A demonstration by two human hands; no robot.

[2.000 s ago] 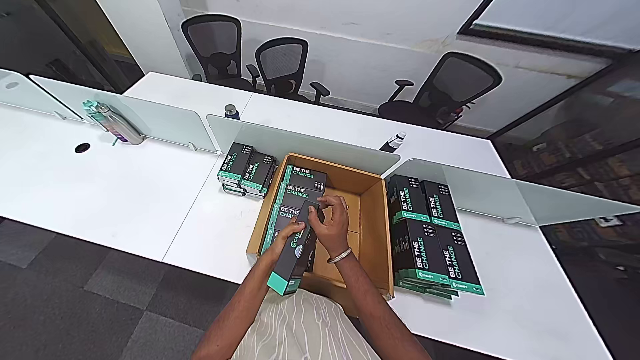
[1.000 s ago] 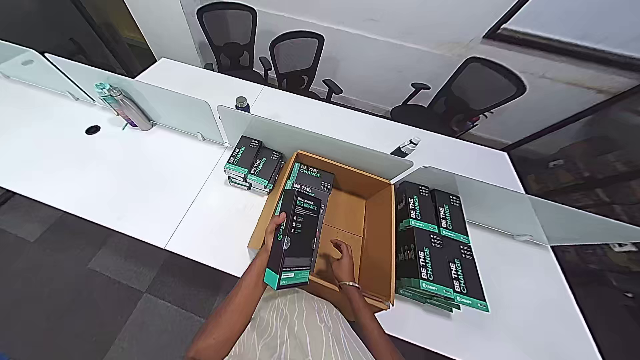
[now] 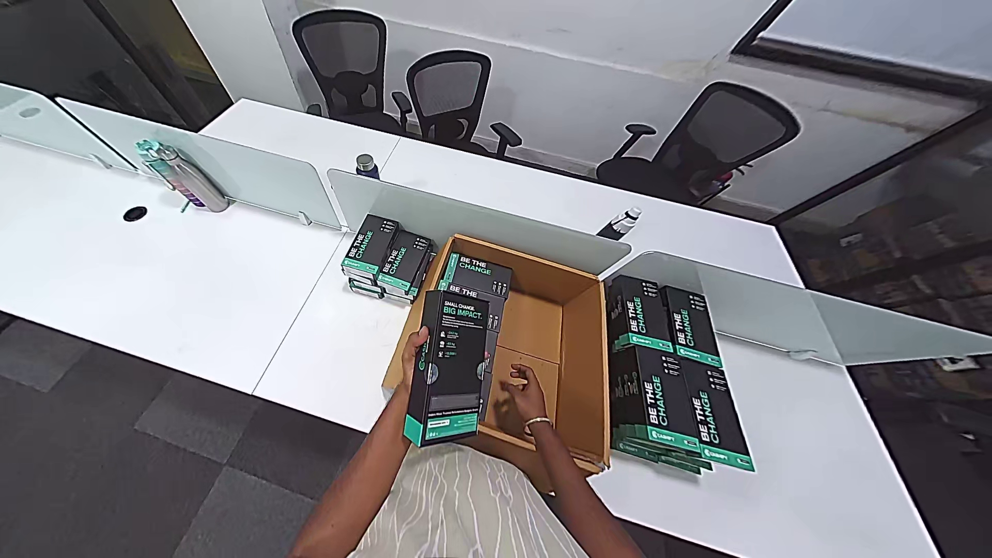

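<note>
My left hand [image 3: 416,358] grips a black and green printed box [image 3: 456,372] by its left side, tilted above the left part of an open cardboard carton [image 3: 582,364]. My right hand [image 3: 527,394] is over the carton's right half, fingers apart and holding nothing. Inside the carton, along its left side, lie more black and green boxes [image 3: 482,280], partly hidden by the held one. The brown carton bottom shows at right.
Stacks of black and green boxes stand left [image 3: 372,246] and right [image 3: 673,399] of the carton. Behind it runs a frosted divider [image 3: 480,225]. Steel bottle [image 3: 203,186] at far left, more bottles [image 3: 620,223] beyond the divider, mesh chairs [image 3: 449,85] behind.
Two seconds ago both hands were at the box. The right hand has since come off it and moved over the carton's right half. The box now shows a different printed face.
</note>
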